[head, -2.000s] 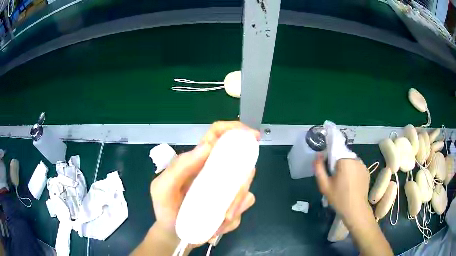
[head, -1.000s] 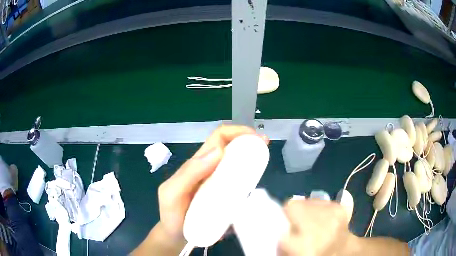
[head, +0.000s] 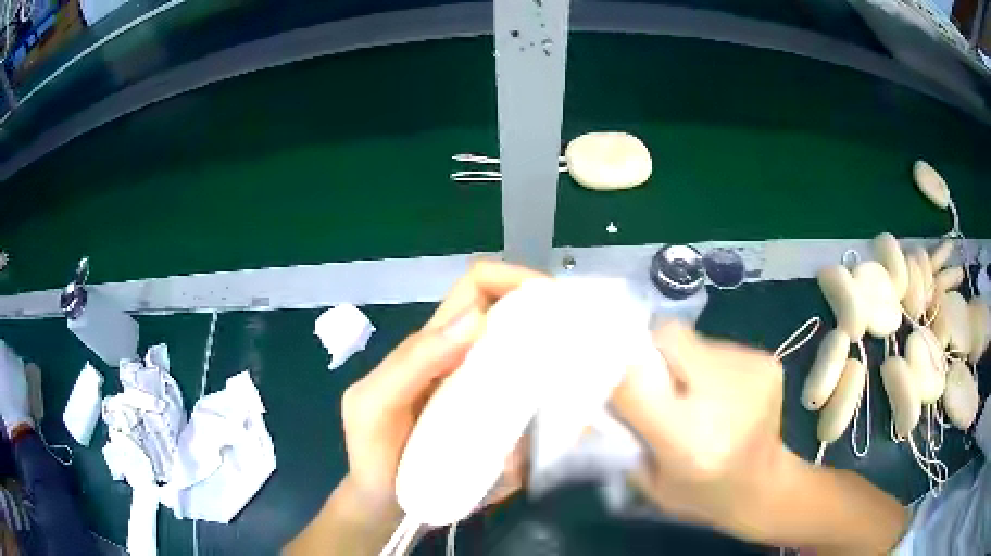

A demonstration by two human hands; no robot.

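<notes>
My left hand (head: 397,402) grips a cream-white corded bar (head: 462,434), overexposed to white, tilted with its cord loop hanging at the lower end. My right hand (head: 712,418) holds a white wiping cloth (head: 598,375) against the upper end and right side of the bar. The line between cloth and bar is washed out. A whitish dispenser bottle (head: 679,272) with a round metal top and open lid stands behind my right hand, its body partly hidden.
A hanging bundle of bars (head: 875,299) is at right. Crumpled cloths (head: 223,445) and a second bottle (head: 103,329) are at left, a crumpled wipe (head: 345,333) nearer. Beyond the rail (head: 369,285), the conveyor carries a bar (head: 609,161) past a post (head: 530,130). Another person's gloved hand (head: 13,386) is far left.
My right hand has moved from the bottle top to the bar with the cloth, which now covers the bar's upper end. The belt bar has moved right, from behind the post to beyond it.
</notes>
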